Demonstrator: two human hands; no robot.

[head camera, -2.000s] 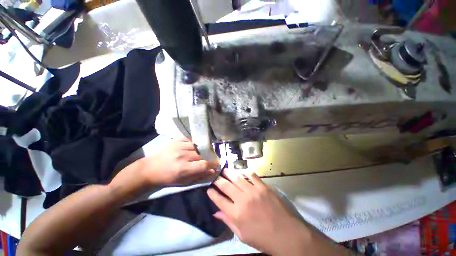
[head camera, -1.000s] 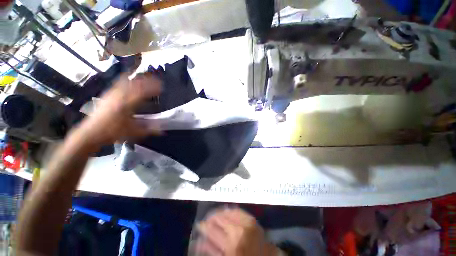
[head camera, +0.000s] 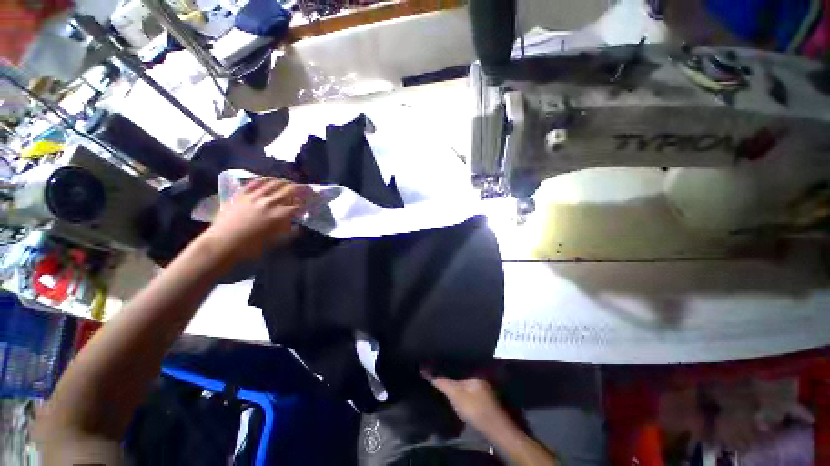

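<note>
The black garment cloth (head camera: 391,291) lies spread over the table's front edge, left of the needle, and hangs down towards my lap. A white facing piece (head camera: 400,217) runs along its upper side towards the presser foot (head camera: 523,207). My left hand (head camera: 259,211) rests on the pale and black cloth at the left, fingers bent over it; its grip is partly hidden. My right hand (head camera: 469,393) is low at the cloth's front edge, its fingertips partly hidden at the cloth. More black cloth (head camera: 341,159) lies behind the facing.
The off-white machine head (head camera: 655,136) stands at the right above its cream bed (head camera: 592,218). The white table (head camera: 637,319) has ruler-like marks. A blue-rimmed basket (head camera: 259,396) is at lower left, a red basket (head camera: 628,400) at lower right. Another machine (head camera: 86,196) stands at far left.
Both hands have left the needle area. The cloth has moved left and is now spread wider over the front edge. My left hand has come down onto it; my right hand has moved to its lower edge.
</note>
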